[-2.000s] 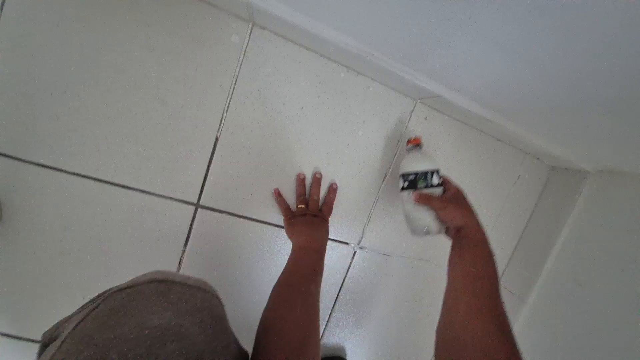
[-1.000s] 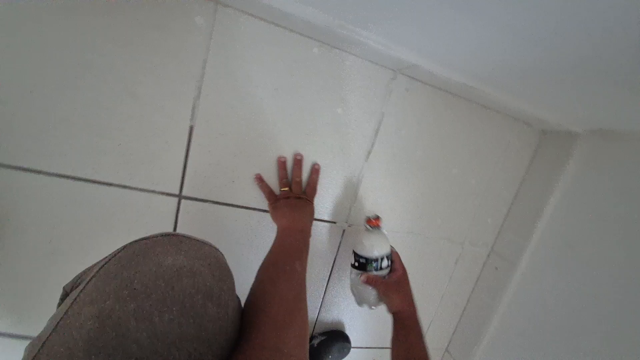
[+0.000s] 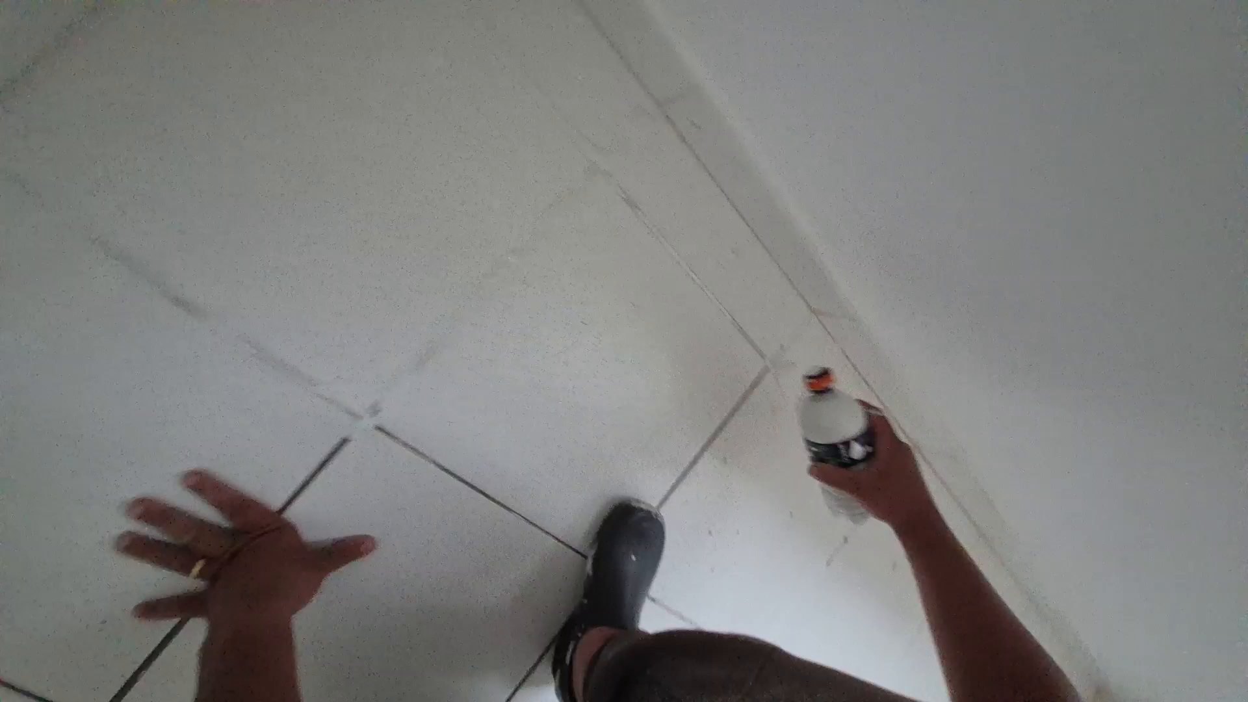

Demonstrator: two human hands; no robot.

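At the lower left, my left hand (image 3: 253,561) is spread over the tiled floor (image 3: 507,390), holding nothing, with a ring on one finger. Whether it touches the tiles cannot be told. On the right, my right hand (image 3: 877,473) grips the side of a clear plastic bottle (image 3: 834,417) with a dark label and an orange cap. The bottle points cap-up in the view, near the foot of the wall. A whitish band marks some of the tile joints, while others look dark.
A white wall (image 3: 1024,244) with a tile skirting (image 3: 731,166) runs diagonally along the right. My foot in a black shoe (image 3: 624,565) stands on the floor between my hands, with my brown-clad knee (image 3: 721,663) at the bottom edge.
The view has turned considerably. My left hand, earlier laid with its fingers spread on the floor, is farther from my right hand. The bottle remains in my right hand.
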